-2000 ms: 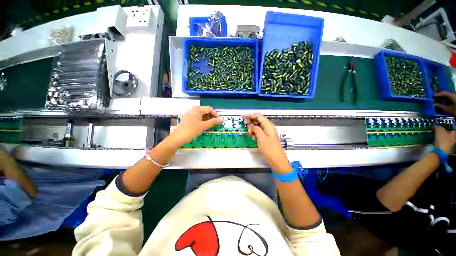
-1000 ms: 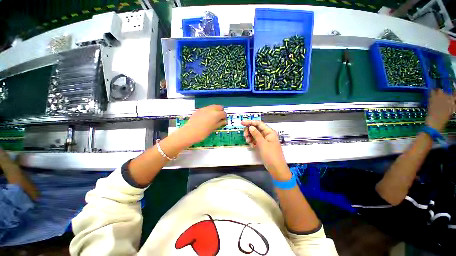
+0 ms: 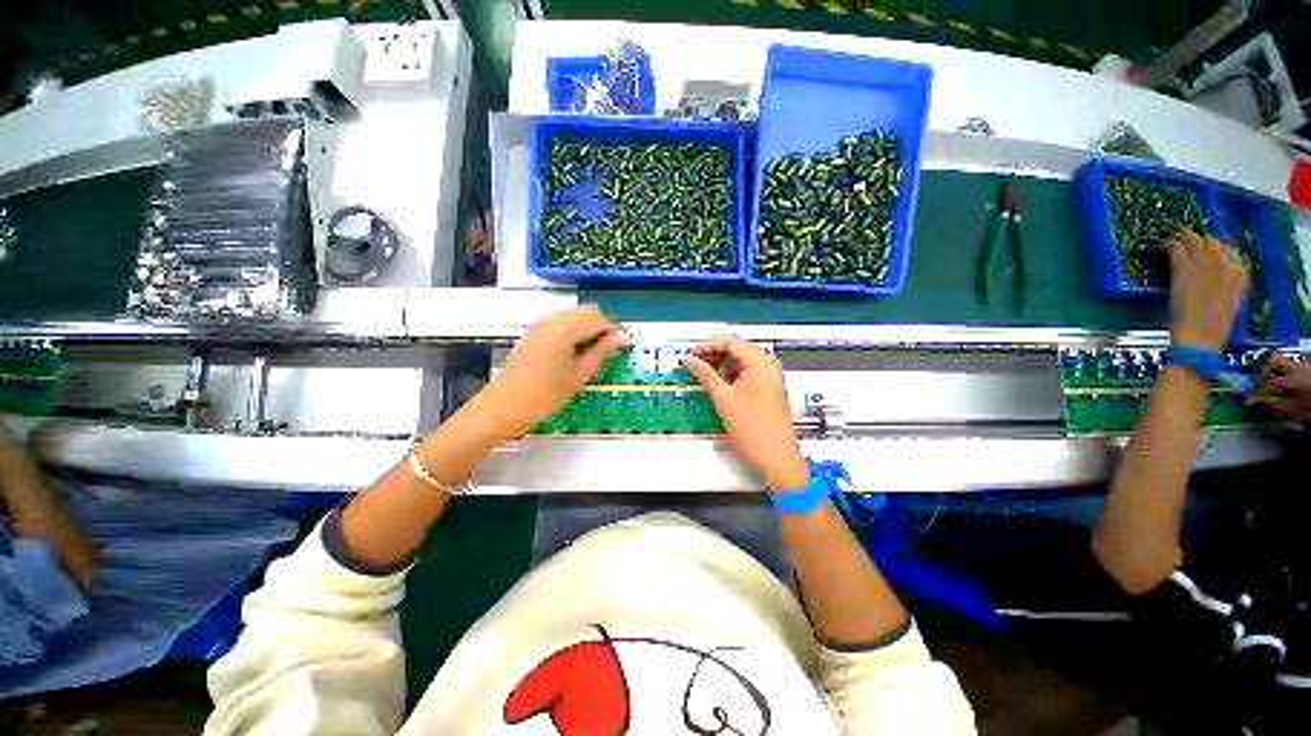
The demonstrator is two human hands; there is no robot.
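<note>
A green PCB panel (image 3: 633,413) with a pale yellowish line lies in the rail in front of me. Small white and blue parts sit in a row along its far half. My left hand (image 3: 554,371) is over the panel's left part, thumb and fingertips bent together at its far edge. My right hand (image 3: 748,403) is over its right part, fingertips pinched close above the board. Dark spots show between the fingers of both hands; whether these are capacitors or shadow is too small to tell. Two blue bins (image 3: 640,273) (image 3: 841,86) behind the rail hold dark and yellow-green capacitors.
Green-handled cutters (image 3: 1002,256) lie on the mat right of the bins. Another blue bin (image 3: 1104,230) stands further right, with another person's hand (image 3: 1205,281) at it. A shiny grey stack (image 3: 230,216) and a dark ring (image 3: 360,245) are at left. The rail edge (image 3: 920,457) runs along the front.
My left hand has moved slightly left and my right hand remains near the panel's right part, fingers closer to the board. The neighbour's hand has moved left into view over their bin.
</note>
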